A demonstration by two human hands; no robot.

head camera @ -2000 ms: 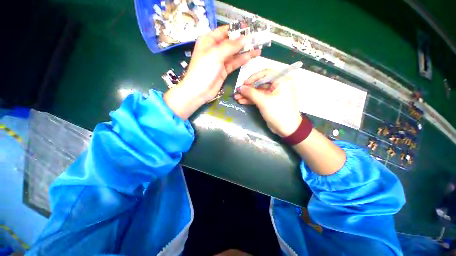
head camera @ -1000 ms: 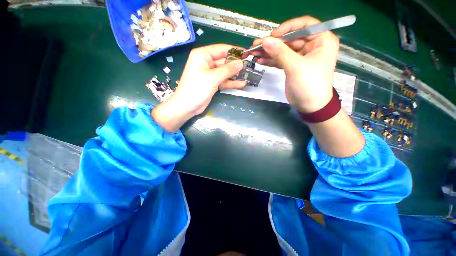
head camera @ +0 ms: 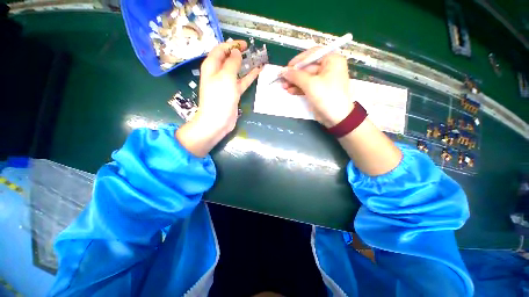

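My left hand [head camera: 219, 87] holds a grey-silver circuit board [head camera: 253, 57] between its fingers, raised near the blue bin. A small gold bit shows at its fingertips. My right hand [head camera: 322, 87] holds slim tweezers [head camera: 320, 54], which look white. Their tip points down left at the left part of a long white paper strip [head camera: 377, 104] on the dark green mat. Whether the tip holds or touches anything is too small to tell. Waiting boards [head camera: 183, 106], white and black, lie left of my left wrist, partly hidden by it.
A blue bin [head camera: 141, 42] with white and tan scraps stands upper left. Small white pieces [head camera: 193, 84] lie beside it. A clear tray [head camera: 444, 162] with small black-gold parts lies at the right. A pale rail [head camera: 278, 36] runs behind the hands. A grey frame [head camera: 458, 35] sits beyond it.
The hands have moved apart. My left hand has moved left and up with the board. The tweezers have left the board and are now over the white strip.
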